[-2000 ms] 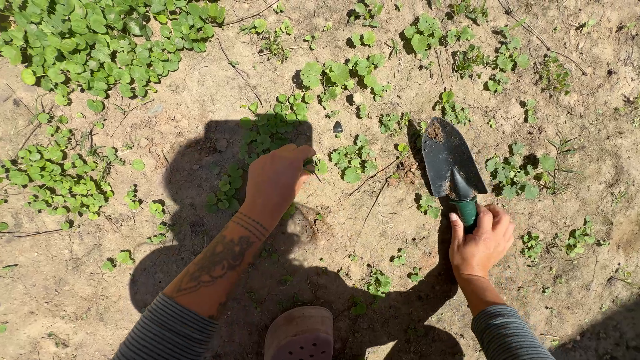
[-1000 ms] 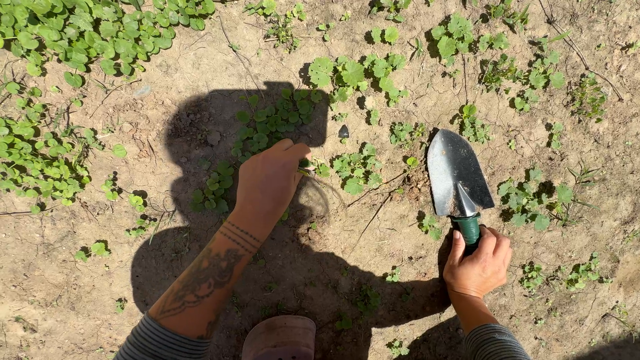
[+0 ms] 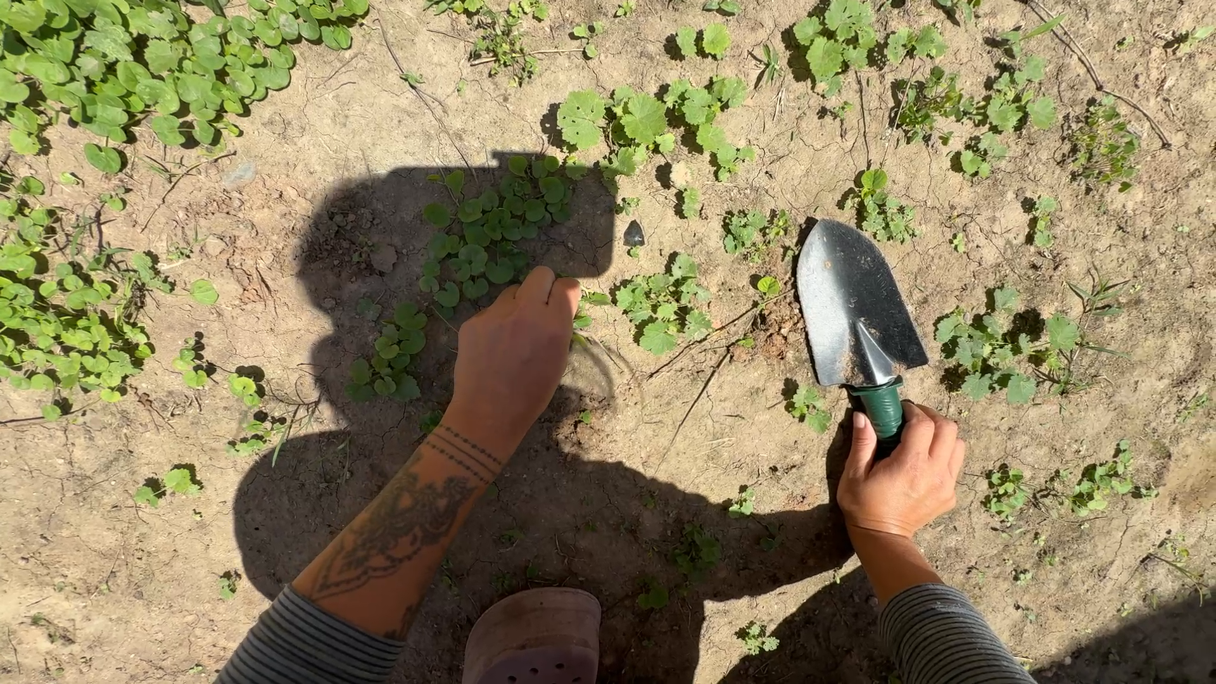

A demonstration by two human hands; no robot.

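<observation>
My right hand (image 3: 901, 470) is closed round the green handle (image 3: 880, 408) of a garden trowel. The trowel's dark metal blade (image 3: 850, 294) points up and away, over the dry soil, with bits of dirt on it. Left of it, my left hand (image 3: 518, 347) is closed among low round-leaved plants (image 3: 494, 223), its back to the camera. Thin stems or roots (image 3: 603, 356) show just right of its fingers; the fingertips are hidden, so I cannot tell surely what they hold. A lobed-leaf weed (image 3: 665, 304) grows between the hand and the blade.
Dense green leaves (image 3: 142, 66) cover the top left, with another patch (image 3: 62, 313) below. Small weeds (image 3: 1007, 347) are scattered on the right. A dark pointed stone (image 3: 635, 234) lies on the cracked soil. The toe of a clog (image 3: 534, 636) shows at the bottom, and my shadow covers the middle.
The trowel blade has turned in my right hand; two seconds ago its tip leaned further left. My left hand stays low among the plants. The view has shifted slightly.
</observation>
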